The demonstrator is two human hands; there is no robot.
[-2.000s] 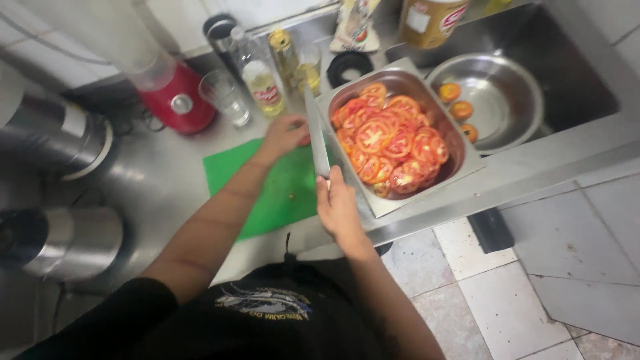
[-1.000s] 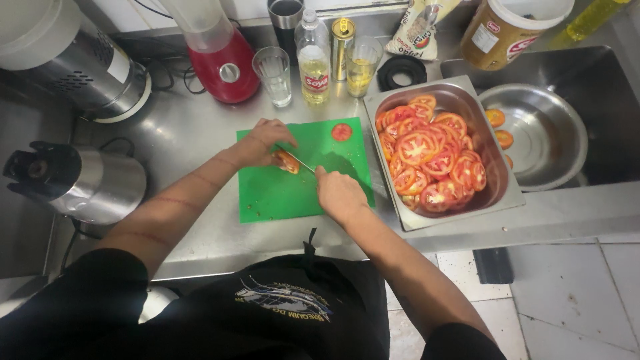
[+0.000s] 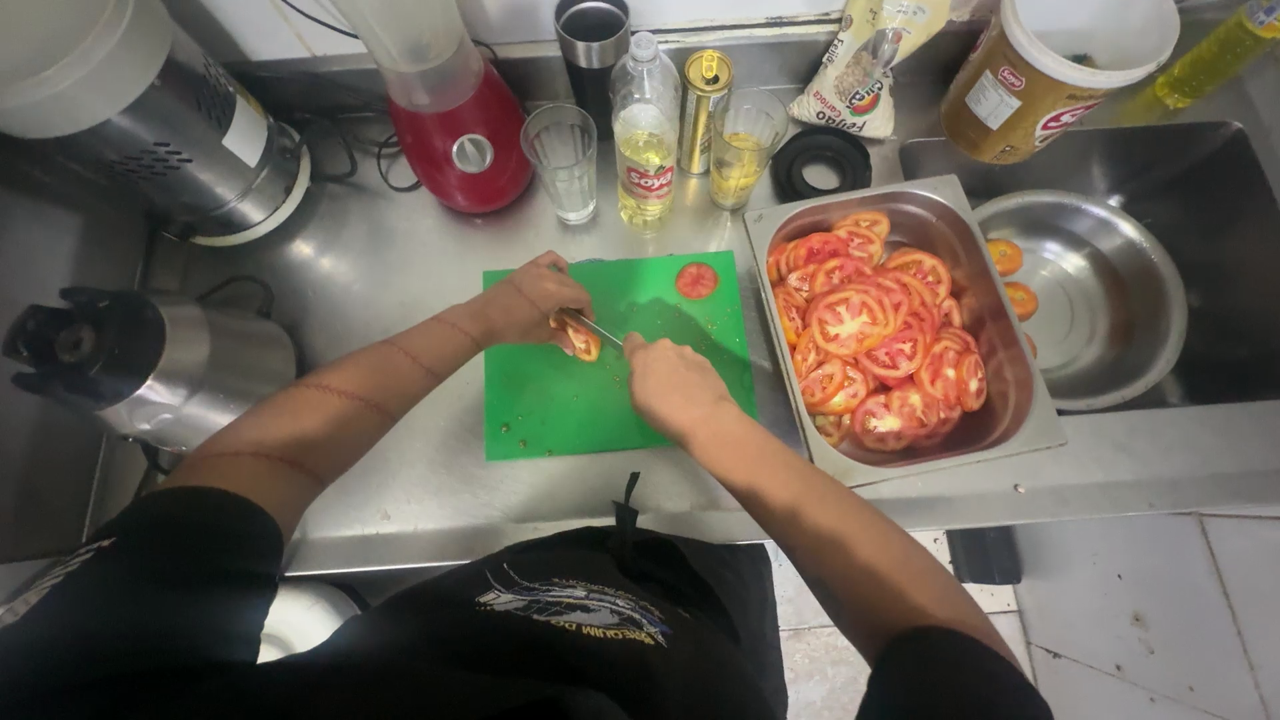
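On the green cutting board [image 3: 560, 420], my left hand [image 3: 535, 303] grips a piece of tomato [image 3: 580, 342], its cut face showing beside the fingers. My right hand [image 3: 675, 385] is closed around the handle of a knife, and the knife blade [image 3: 592, 325] lies at the tomato piece, its tip end hidden by the left fingers. One round tomato slice [image 3: 697, 281] rests near the board's top right corner. Right of the board, a steel pan [image 3: 1010, 400] holds a heap of tomato slices [image 3: 880, 335].
Behind the board stand a red blender [image 3: 460, 140], a glass [image 3: 560, 165], an oil bottle [image 3: 645, 150], a gold can [image 3: 705, 110] and another glass [image 3: 745, 150]. A steel bowl [image 3: 1100, 300] sits in the sink at right. Steel appliances [image 3: 215, 360] line the left.
Two seconds ago the knife was beside the pan's left edge; it is now at the tomato piece on the board. The view has shifted. Since one second ago both hands have stayed about in place.
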